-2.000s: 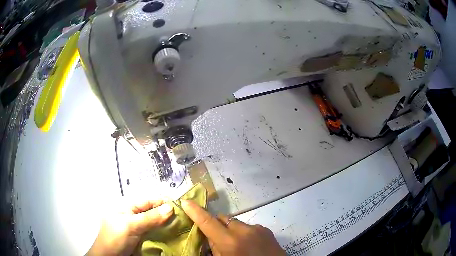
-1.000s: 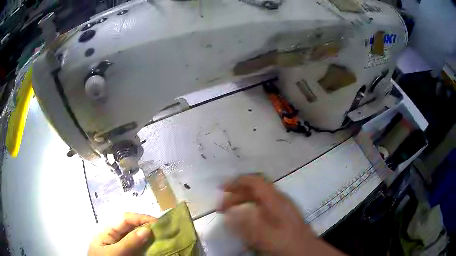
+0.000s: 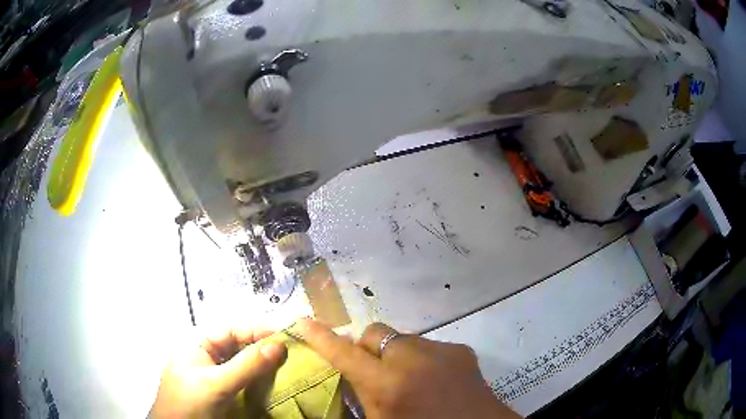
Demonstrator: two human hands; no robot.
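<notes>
An olive-khaki fabric piece (image 3: 304,378) with a folded, stitched edge lies at the bottom centre, in front of the sewing machine's needle area. My left hand (image 3: 221,372) pinches its left part between thumb and fingers. My right hand (image 3: 401,368), with a ring on one finger, holds the top right edge, index fingertip on the fold. The presser foot (image 3: 263,274) stands just beyond the cloth, not touching it. The needle tip is hidden by glare. The lower part of the cloth is cut off by the picture's edge.
The off-white machine arm (image 3: 393,90) spans the top. Orange and black snips (image 3: 530,178) lie under it. A tan tape patch (image 3: 325,293) is right of the foot. A yellow handle (image 3: 84,135) is at left. An open tray (image 3: 659,260) with spools is at right, beside a printed scale (image 3: 572,348).
My right hand, blurred and away from the cloth a second ago, is back on its top edge. The view has shifted, so the machine appears further right. My left hand still pinches the cloth.
</notes>
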